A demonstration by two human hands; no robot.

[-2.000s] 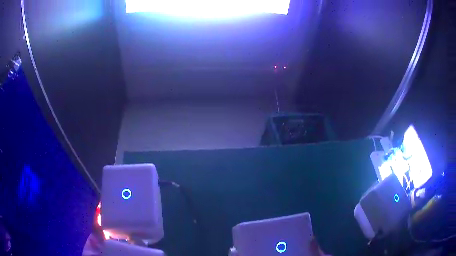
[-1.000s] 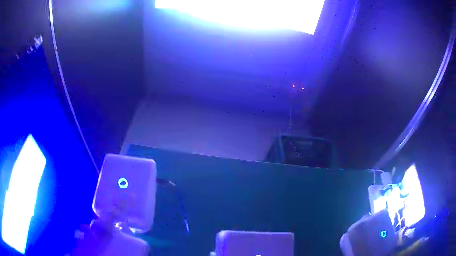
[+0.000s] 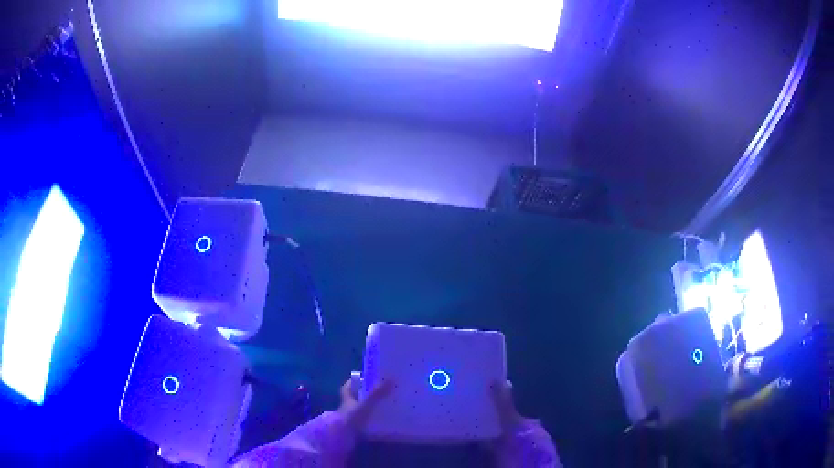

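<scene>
A white rounded projector [image 3: 437, 411] with a glowing ring on its upward face is at the lower centre. My left hand [image 3: 366, 404] holds its left side, thumb on the upper face. My right hand [image 3: 507, 409] holds its right side. The fingers beneath are hidden. Two more projectors stand at the left, one further back [image 3: 215, 270] and one nearer [image 3: 183, 411], close together. Another projector [image 3: 675, 370] stands tilted at the right.
A dark green mat [image 3: 411, 265] covers the bench. A dark mesh crate [image 3: 549, 192] is at its far edge. A thin black cable [image 3: 316, 297] lies beside the left projectors. A power strip with plugs [image 3: 718, 292] glares at the right. Bright projected images show on the wall [image 3: 421, 18] and blue curtain [image 3: 44, 297].
The view has tilted down, showing more of the bench. Both hands now show on the centre projector. The near left projector, cut off before, now shows its ring. The curtain image was absent two seconds ago.
</scene>
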